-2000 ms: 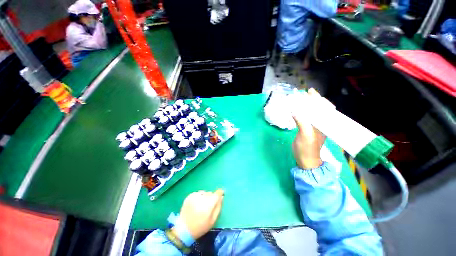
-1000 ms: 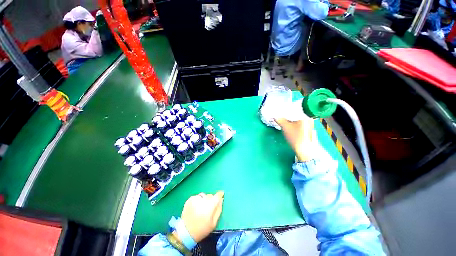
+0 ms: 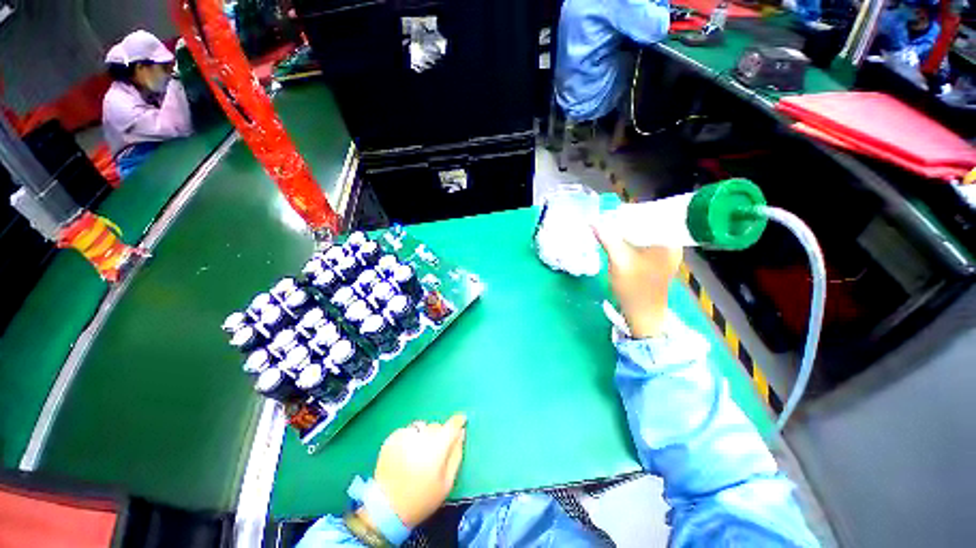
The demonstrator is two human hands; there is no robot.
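My right hand (image 3: 640, 280) holds the white glue syringe (image 3: 655, 222), which lies nearly level, its green cap (image 3: 728, 214) to the right. A pale hose (image 3: 819, 289) curves down from the cap. The syringe's tip end is at a crumpled clear plastic bag or cup (image 3: 569, 230) with white stuff at the mat's far side; the tip itself is hidden. My left hand (image 3: 418, 471) rests at the mat's near edge, fingers curled, seemingly empty, with a band at the wrist. The circuit board (image 3: 391, 369), crowded with capacitors (image 3: 318, 310), lies at the left of the green mat (image 3: 514, 375).
A green conveyor (image 3: 193, 321) runs along the left, with a red-wrapped post (image 3: 257, 118) beyond the board. Black totes (image 3: 450, 182) stand behind the mat. A person in pink (image 3: 145, 102) is far left, another in blue (image 3: 605, 59) at the back. Red sheets (image 3: 878, 128) lie on the right bench.
The syringe has swung from sloping down to the right, through pointing its cap at me, to nearly level. My right hand stays by the plastic. My left hand stays at the near edge.
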